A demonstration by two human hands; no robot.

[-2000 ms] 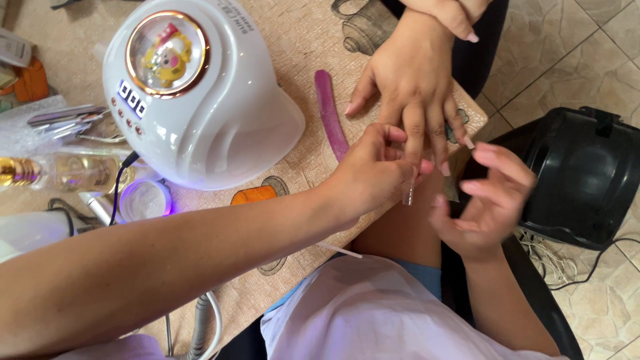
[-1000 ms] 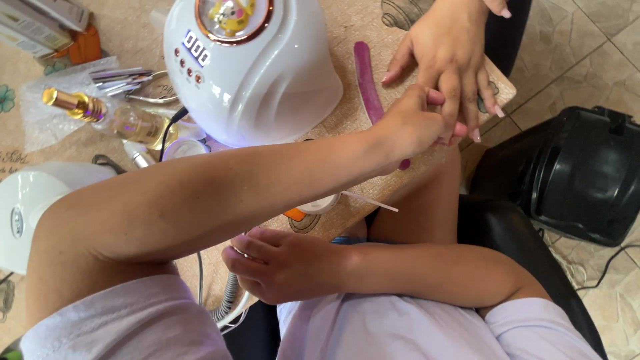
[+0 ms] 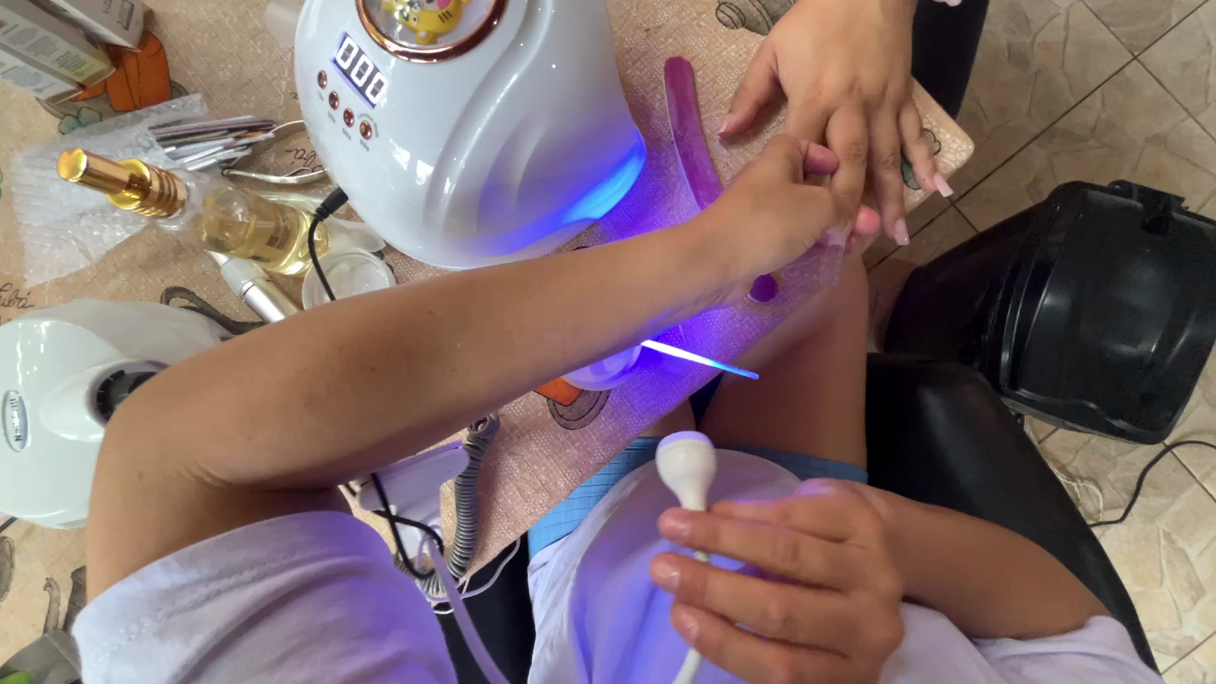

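My left hand reaches across the table and pinches a finger of another person's hand, which lies palm down with its fingers spread. A clear, thin plastic piece shows at that fingertip, partly hidden by my fingers. Low in front of my body, my right hand holds a small white handheld lamp by its thin stem, its head pointing up toward the table. Blue-violet light falls on the table edge, my left forearm and a thin white stick. A purple nail file lies beside the other person's hand.
A large white nail lamp stands behind my left forearm. Left of it are a glass bottle with gold pump, several thin tools and a white device. A coiled cord hangs near the table edge; a black bin-like container stands at right.
My right hand, by the other person's fingers two seconds ago, then low near the table edge, is now farther right with the handheld lamp. Blue-violet light has appeared. My left hand stays at the finger.
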